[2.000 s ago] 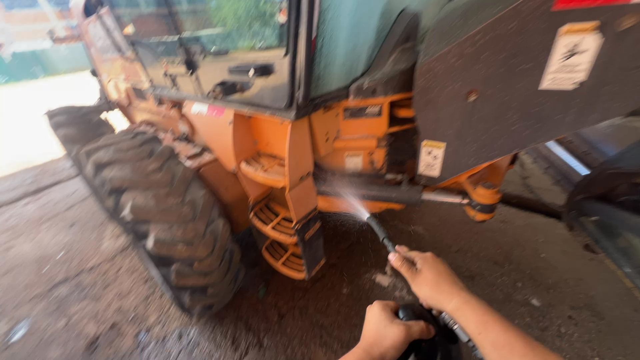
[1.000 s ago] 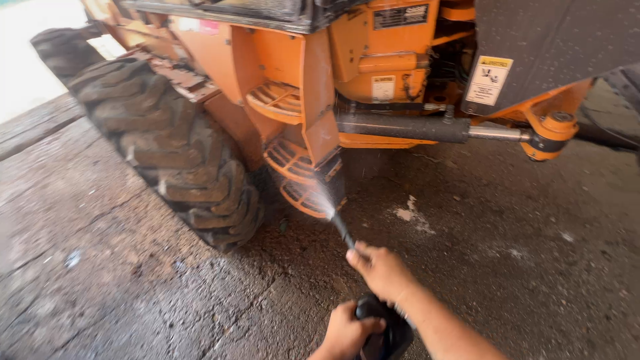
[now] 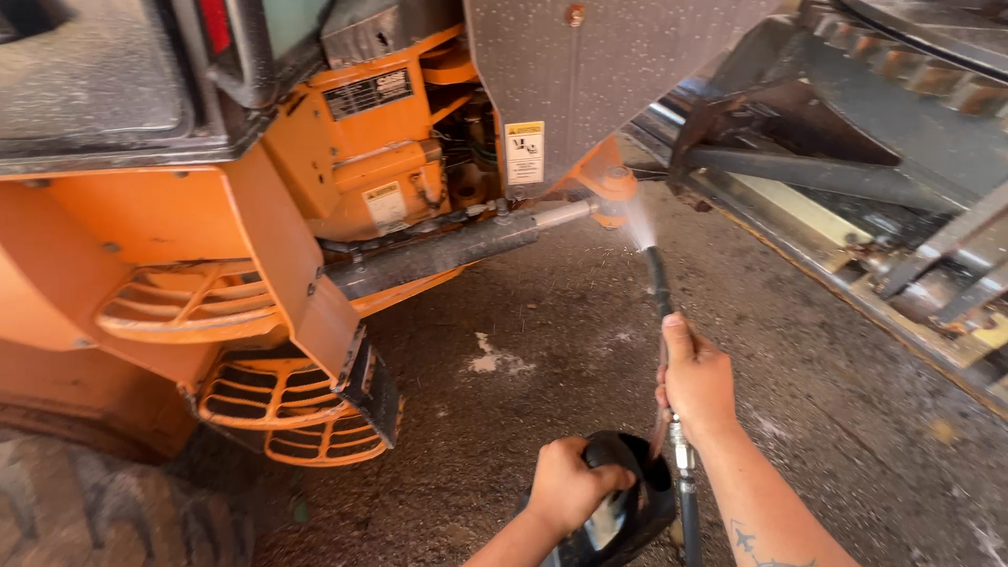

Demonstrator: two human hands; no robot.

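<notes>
My right hand (image 3: 697, 378) is closed around a black spray wand (image 3: 658, 279) with a hose (image 3: 689, 512) joined below it by metal fittings. White spray (image 3: 639, 224) leaves the wand's tip at the orange pivot joint (image 3: 614, 189), where the rod of a hydraulic cylinder (image 3: 441, 250) ends. My left hand (image 3: 571, 484) grips the handle of a black plastic container (image 3: 606, 520), and a thin tube runs from its opening up toward my right hand. The machine is an orange Case loader with a dark, droplet-covered arm panel (image 3: 598, 79).
Orange slatted steps (image 3: 276, 394) and a large tire (image 3: 102, 504) are at the left. At the right lies a dark metal frame (image 3: 827, 173) with a toothed part above it. Pale splashes (image 3: 496, 358) mark the rough, dirty floor (image 3: 488, 449).
The spray has moved from the orange steps to the pivot at the cylinder rod's end. The view has turned right and come closer. Both hands keep their holds.
</notes>
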